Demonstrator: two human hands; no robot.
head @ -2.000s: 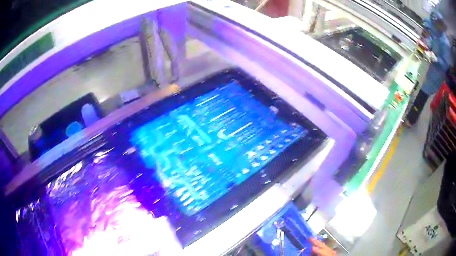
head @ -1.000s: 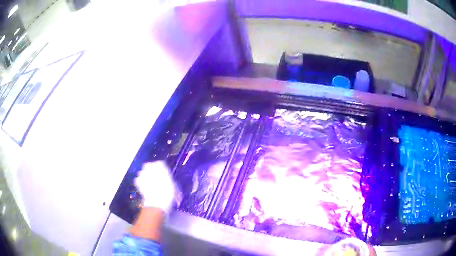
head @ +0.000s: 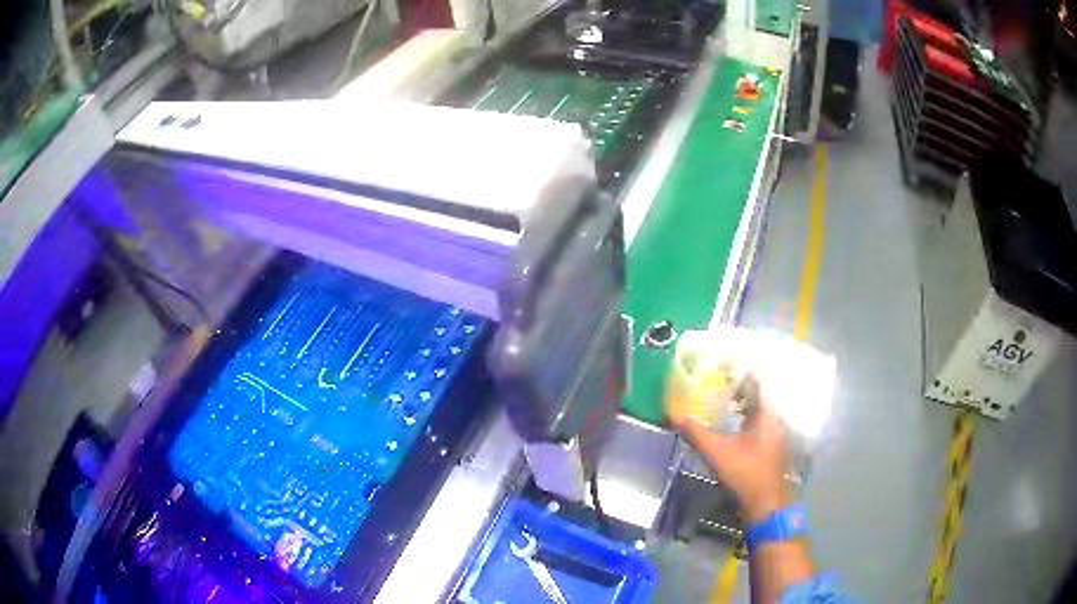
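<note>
My right hand [head: 746, 454], bare with a blue band at the wrist, is raised at the right of centre. It is closed around a small clear cup with yellowish contents [head: 703, 383]. A glaring white area beside the cup hides part of the fingers. My left hand is not in view. A printed circuit board [head: 319, 389] glows blue under the UV light in a dark conveyor frame at the left.
A grey box-like unit [head: 561, 313] stands between board and hand. A blue bin [head: 555, 560] with a wrench hangs at the conveyor front. A green surface [head: 691, 254] runs behind the cup. A white AGV cart [head: 1004, 354] and a red-topped rack [head: 957, 94] stand right.
The view has swung right from the foil. My gloved left hand has left the picture. My right hand, with the cup, now shows beyond the conveyor front at the right.
</note>
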